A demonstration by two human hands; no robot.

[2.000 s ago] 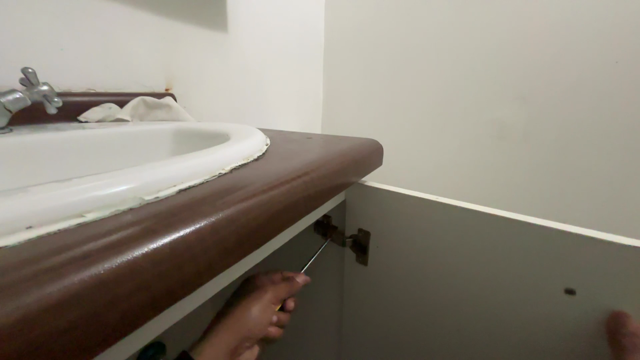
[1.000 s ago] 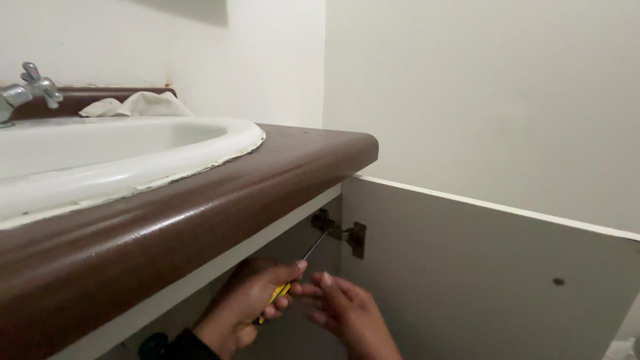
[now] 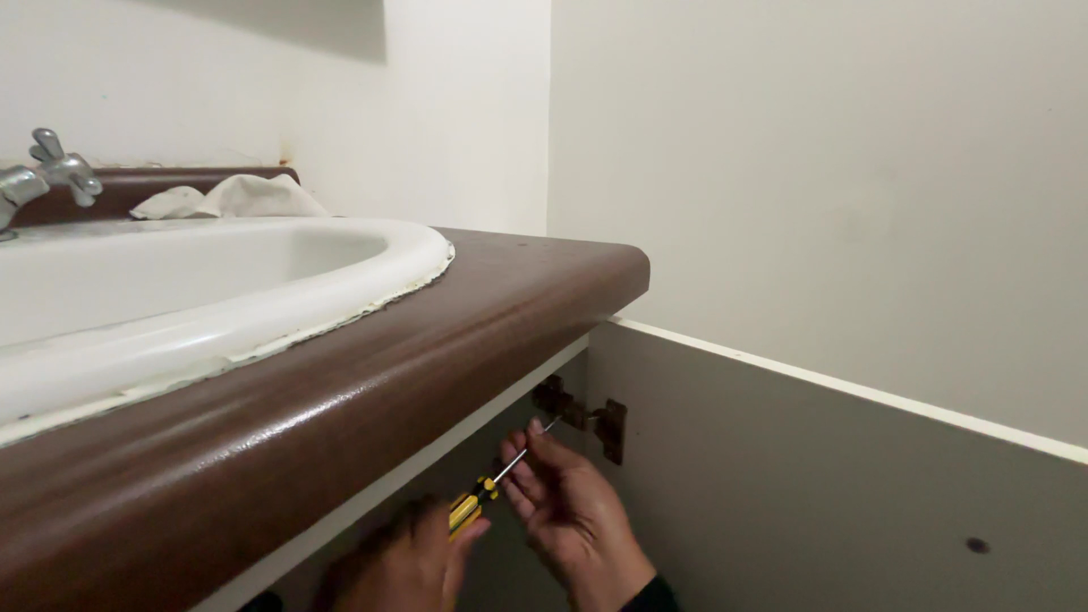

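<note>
A screwdriver with a yellow and black handle (image 3: 467, 512) slants up toward a rusty cabinet hinge (image 3: 563, 405) under the counter edge. My left hand (image 3: 415, 557) is closed around the handle, slightly blurred. The fingertips of my right hand (image 3: 574, 510) pinch the thin shaft near its tip, just below the hinge arm. The tip is at the hinge; its exact contact cannot be made out. The hinge joins the cabinet's inner side to the open cabinet door (image 3: 816, 493).
Above my hands juts the brown countertop (image 3: 527, 280) with its rounded edge. A white washbasin (image 3: 374, 255), a metal tap (image 3: 64, 166) and a crumpled pale cloth (image 3: 246, 197) are at the left. The door's top edge runs out to the right.
My right hand, at the far right edge two seconds ago, has come over to the screwdriver and now holds its shaft. My left hand sits lower, farther back on the handle.
</note>
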